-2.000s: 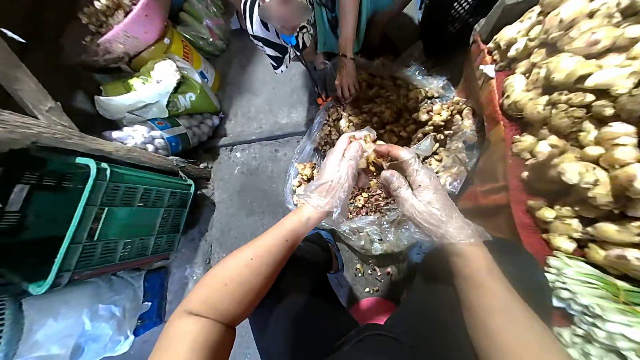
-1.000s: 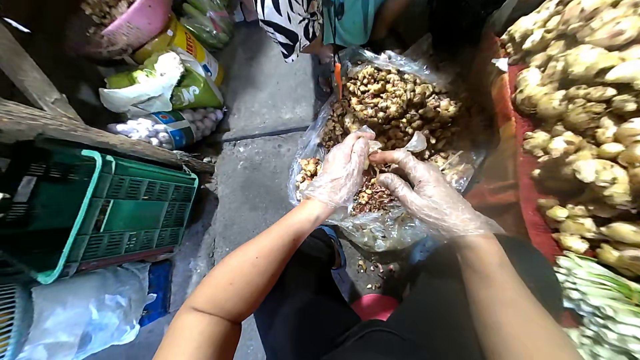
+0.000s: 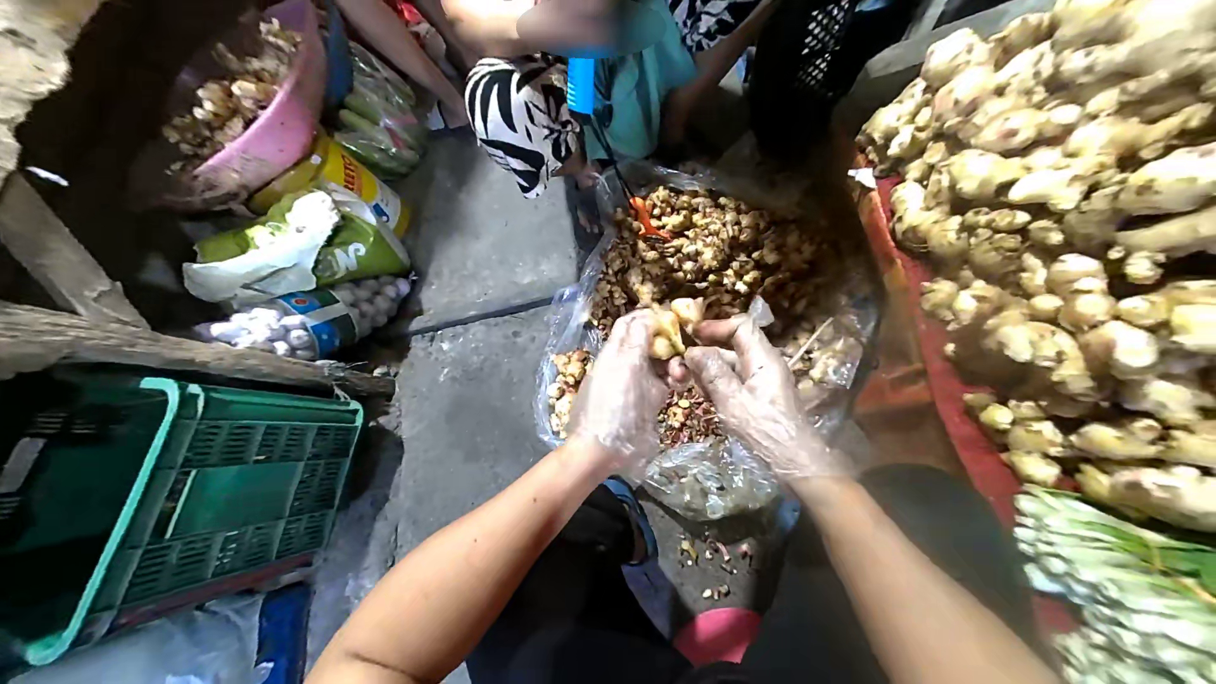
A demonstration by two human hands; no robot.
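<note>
My left hand, in a clear plastic glove, holds a small knobby piece of ginger between thumb and fingers. Close on its right, my right hand, gloved the same way, has its thumb and forefinger pinched at the lower edge of that piece. Both hands are over a large clear plastic bag filled with small ginger pieces. Reddish trimmings lie in the bag below my fingers. An orange-handled tool rests on the ginger at the bag's far left.
Large ginger roots are piled on the right, above bundled green-white stalks. A green plastic crate stands at left, below a wooden beam. Behind are a pink basin and bagged produce. Another person is beyond the bag.
The other person's hand that reached into the bag two seconds ago is gone from it. My hands have turned the ginger piece, which now shows more clearly between my fingers.
</note>
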